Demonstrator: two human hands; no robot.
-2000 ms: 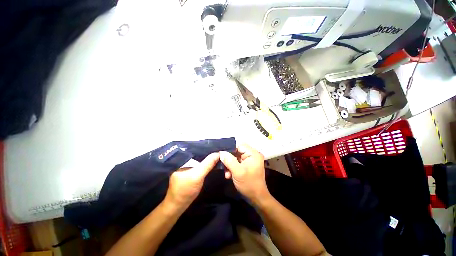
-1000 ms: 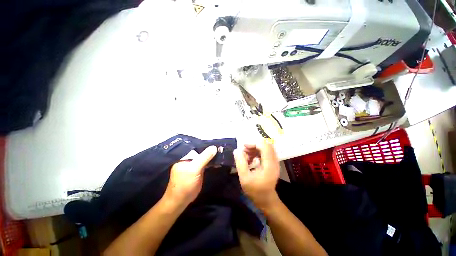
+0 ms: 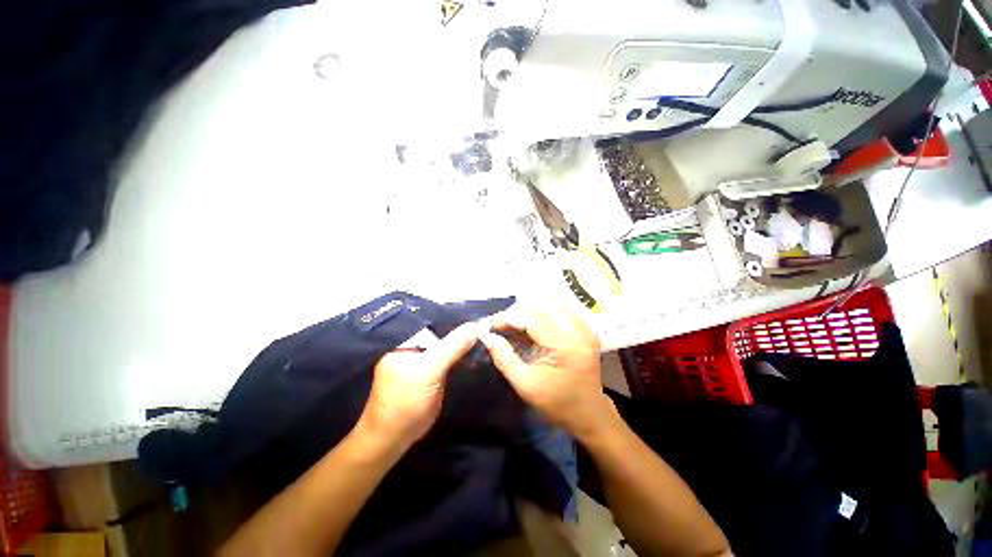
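Dark navy trousers point(image 3: 294, 381) lie over the table's front edge and my lap. Their waistband end is between my hands, with a small label point(image 3: 383, 313) carrying pale lettering left of them. My left hand point(image 3: 411, 381) pinches the cloth between thumb and fingers. My right hand point(image 3: 555, 359) is on the waistband end, its thumb tip close to my left thumb tip. The fingertips hide what lies between them; I cannot tell if a small metal piece is there.
Pliers point(image 3: 591, 279), green snips point(image 3: 664, 242) and a tray of metal fasteners point(image 3: 636, 180) lie under the white sewing machine point(image 3: 653, 65). An accessories box point(image 3: 713, 234) is at right. Red baskets point(image 3: 740, 348) holding dark cloth stand below the edge. Dark garments point(image 3: 65, 131) lie upper left.
One second ago my right hand was off the waistband, which showed a small pinkish spot near my left thumb. Now my right hand has come back left onto it and covers that spot.
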